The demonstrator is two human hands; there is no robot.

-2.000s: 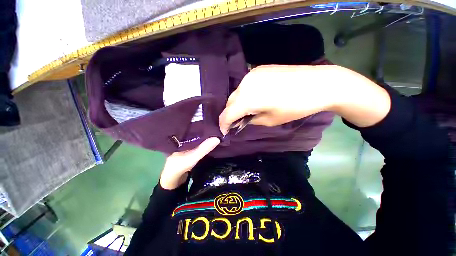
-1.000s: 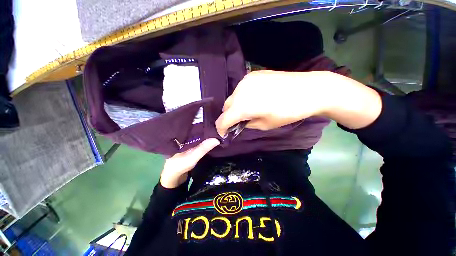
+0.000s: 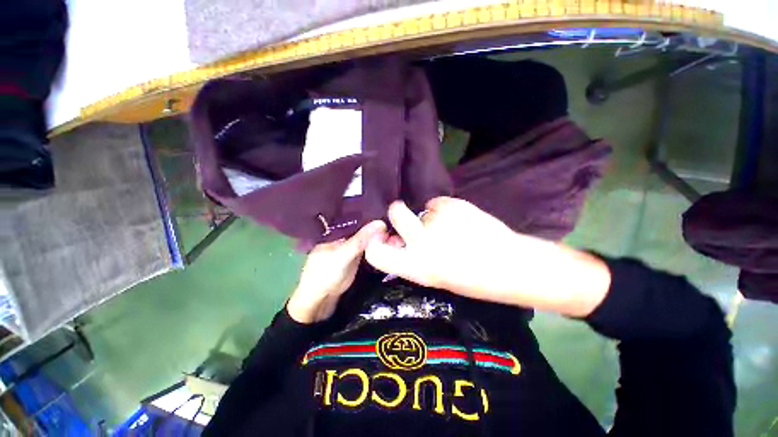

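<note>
Plum trousers [image 3: 299, 201] lie over my lap, waist opening to the left. A white label [image 3: 333, 141] shows inside the waist, and a short pale thread mark [image 3: 324, 224] lies near the cloth edge. My left hand [image 3: 328, 273] pinches the cloth edge between thumb and finger. My right hand [image 3: 478, 256] is closed, its fingertips meeting the left fingertips at that edge. A small metallic glint [image 3: 390, 277] shows below its curled fingers; the tool is mostly hidden. No needle or button can be made out.
A table edge with yellow measuring tape [image 3: 341, 36] curves above the trousers. A grey cloth-covered stand [image 3: 85, 222] is at the left. Dark garments [image 3: 26, 94] lie at the upper left, and a dark plum bundle [image 3: 734, 235] is at the right. The floor is green.
My right hand has turned and moved lower, its fingers now curled over the metal tool that showed before. The view has shifted, and more of the trouser leg shows at the right.
</note>
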